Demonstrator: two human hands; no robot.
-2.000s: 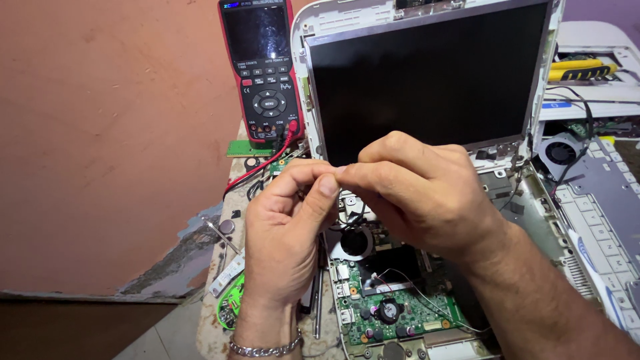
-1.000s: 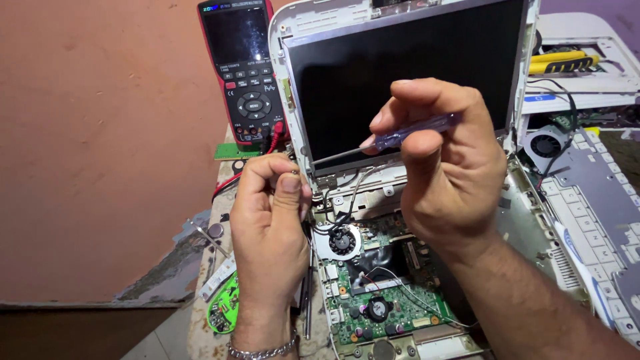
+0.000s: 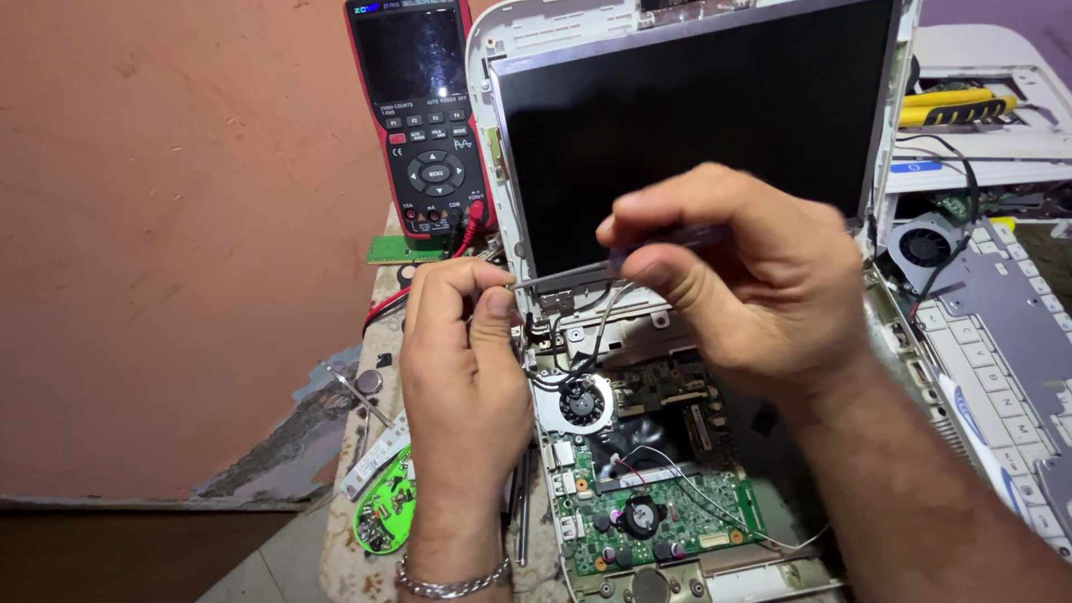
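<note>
My right hand [image 3: 745, 276] grips the purple handle of a screwdriver [image 3: 569, 273], whose metal shaft points left. The shaft's tip meets the thumb and forefinger of my left hand [image 3: 469, 360], which are pinched together; whether a small part sits between them cannot be told. Both hands are in front of an opened laptop, its dark screen [image 3: 687, 126] raised behind them. Below, its bare base shows a green motherboard [image 3: 703, 511], a cooling fan [image 3: 580, 404], black cables and a thin white wire.
A red and black multimeter [image 3: 435, 173] leans by the wall, with leads plugged in. A green tray of screws [image 3: 385, 511] lies at lower left. On the right are a white keyboard [image 3: 988, 377], another fan [image 3: 921, 243] and yellow-handled pliers [image 3: 955, 109].
Two seconds ago my hands were together at the fingertips. My right hand has since moved apart, showing the screwdriver, and its shaft now reaches the left fingertips.
</note>
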